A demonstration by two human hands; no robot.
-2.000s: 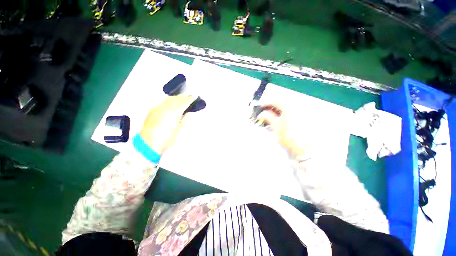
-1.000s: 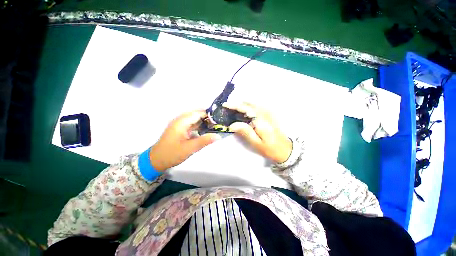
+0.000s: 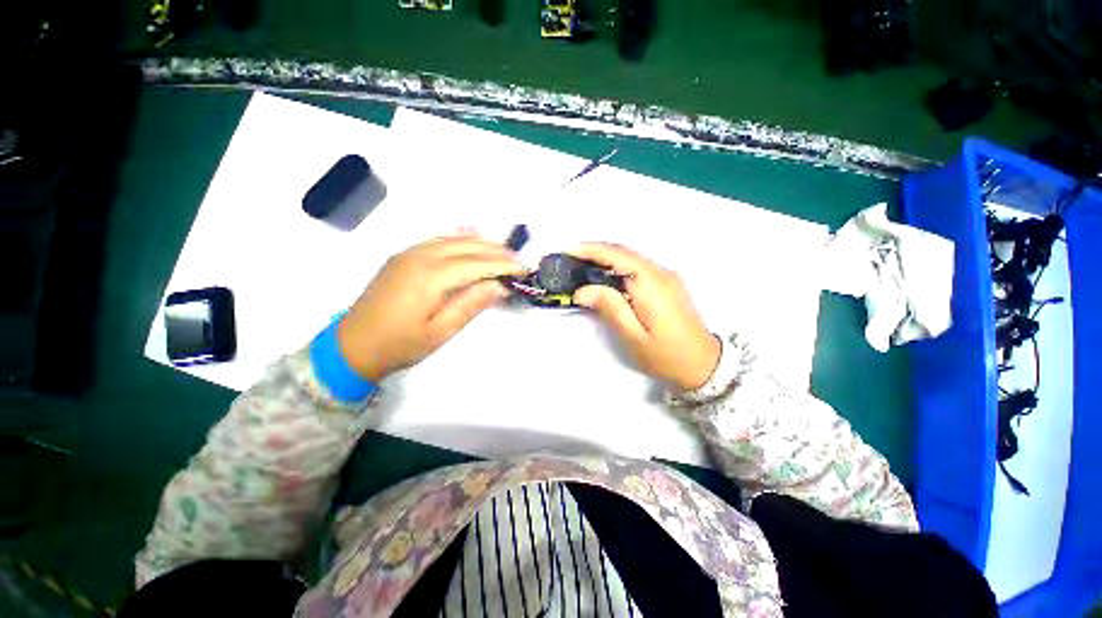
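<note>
My left hand (image 3: 435, 296) and my right hand (image 3: 641, 308) hold one adapter housing (image 3: 558, 275) between their fingertips, above the white paper (image 3: 520, 386). The housing is black, with a bit of yellow circuit board (image 3: 561, 298) showing at its near edge. A short black strain relief (image 3: 518, 237) stands out beyond my left fingertips. A thin black cord end (image 3: 590, 167) lies at the paper's far edge. My fingers hide most of the housing. Two more black housings lie on the paper: one at the far left (image 3: 344, 191), one with its open side up at the left edge (image 3: 199, 326).
A blue bin (image 3: 955, 398) holding black cords (image 3: 1015, 314) is at the right. A crumpled white cloth (image 3: 897, 278) lies beside it. The green conveyor belt (image 3: 725, 85) with boards runs beyond a pale worn edge (image 3: 544, 103). A dark tray is at the far left.
My hands came together from apart over the paper and now hold the housing with the board. Since a second ago they have turned it slightly, and less of the cord shows.
</note>
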